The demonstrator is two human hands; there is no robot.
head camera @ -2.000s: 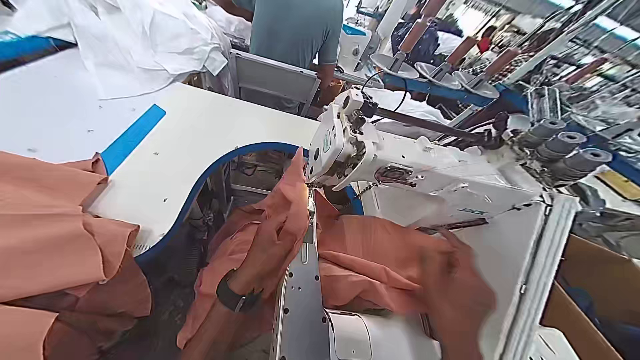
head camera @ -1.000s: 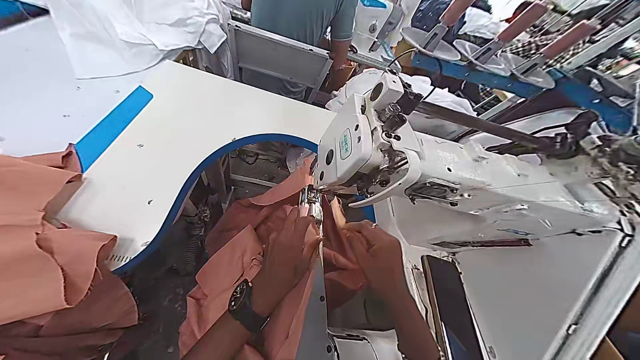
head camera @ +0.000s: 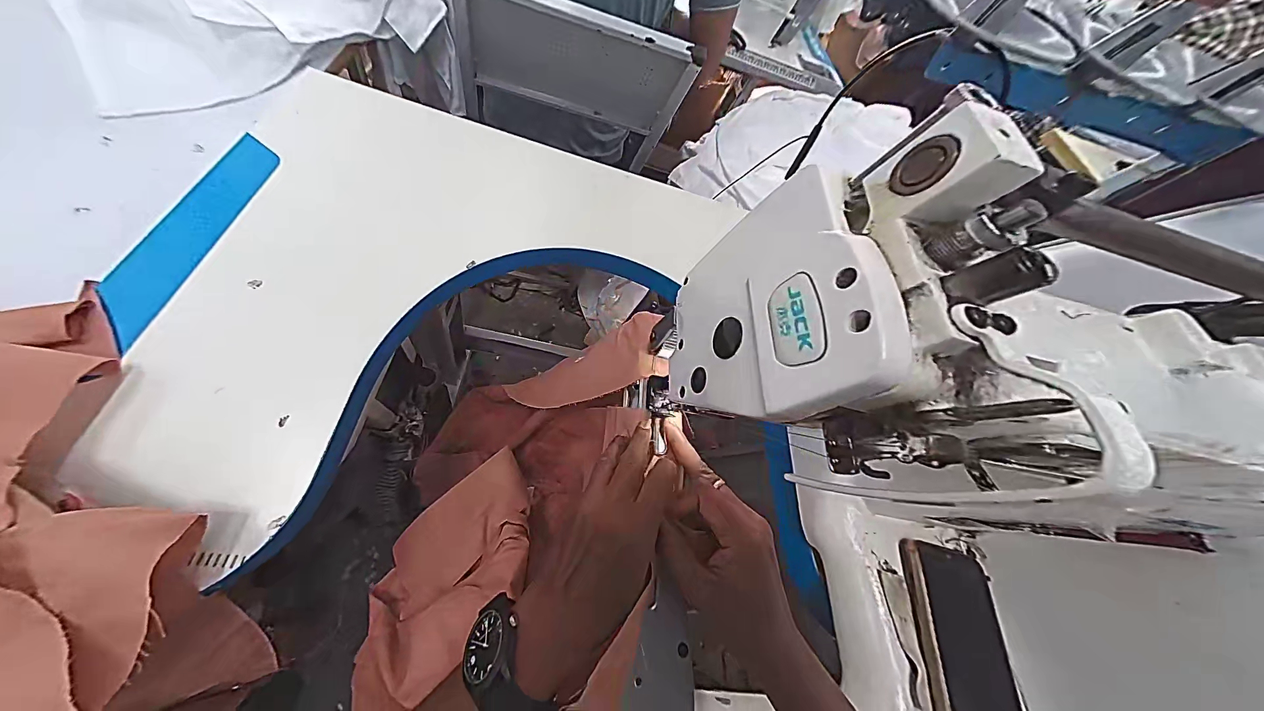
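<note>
A white Jack industrial sewing machine (head camera: 790, 306) fills the right middle, its lit needle area at the head's lower left. Under the presser foot (head camera: 659, 430) lies rust-coloured fabric (head camera: 474, 533), which hangs down on the left. My left hand (head camera: 607, 523), with a black wristwatch (head camera: 486, 642) on the wrist, presses on this cloth just below the foot. Close against it, my right hand (head camera: 726, 538) pinches the fabric edge at the foot's right side. The fingertips partly hide the cloth between them.
A white table (head camera: 395, 207) with a blue-edged cutout curves around the machine. More rust-coloured fabric (head camera: 59, 553) lies at the left. A dark phone-like object (head camera: 963, 622) rests on the machine's right side. Behind are white cloth (head camera: 810, 138) and a person's arm (head camera: 711, 39).
Two seconds ago my right hand was well right of the needle; it has come in beside my left hand at the presser foot. The view has moved closer to the machine head.
</note>
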